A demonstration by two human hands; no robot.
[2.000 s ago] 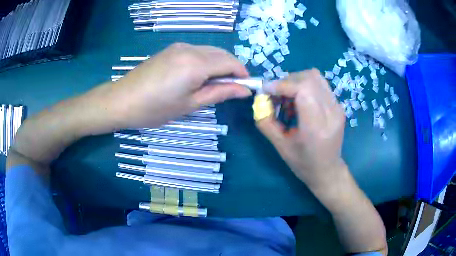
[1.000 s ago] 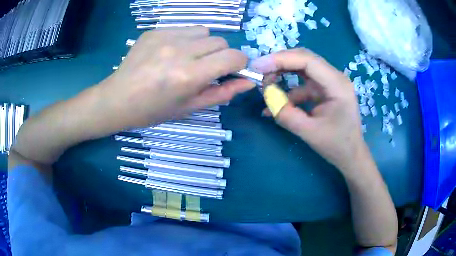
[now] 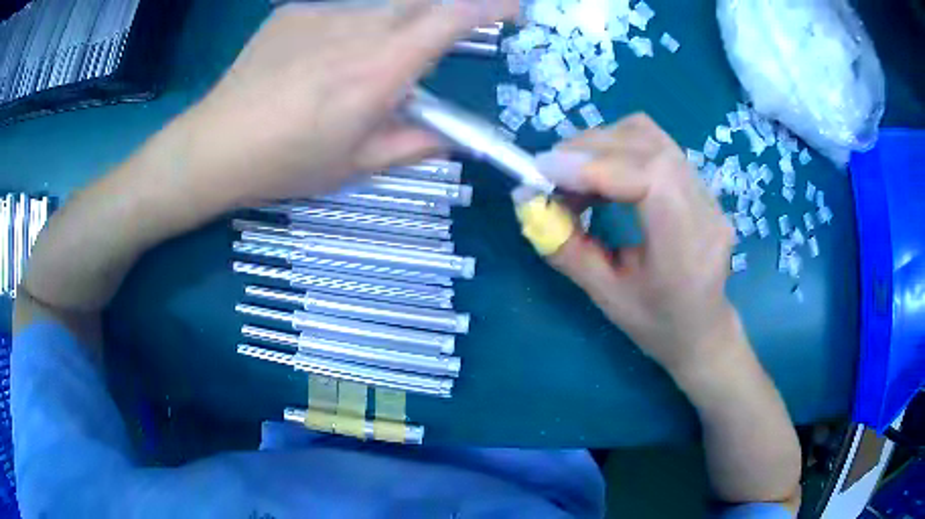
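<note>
A slim silver metal tube [image 3: 477, 137] slants down to the right between my hands, slightly blurred. My right hand [image 3: 649, 238], with a yellow covering on the thumb, pinches its lower right end; a tiny cap there cannot be made out clearly. My left hand [image 3: 325, 101] is at the tube's upper left end, blurred, with its fingers spread; whether it grips the tube is unclear. Below my left hand, a row of metal rods [image 3: 375, 279] lies on the mat. A pile of translucent plastic pieces [image 3: 553, 66] lies beyond my hands.
A black tray of rods [image 3: 61, 51] is at the upper left, more rods [image 3: 20, 243] at the far left. A short taped tube [image 3: 355, 426] lies at the near edge. A smaller pile of pieces [image 3: 756, 182], a clear plastic bag [image 3: 801, 71] and a blue bin [image 3: 898, 274] are right.
My left hand has moved up and away from my right, its fingers opening out. The tube now shows more of its length and slants down toward my right hand.
</note>
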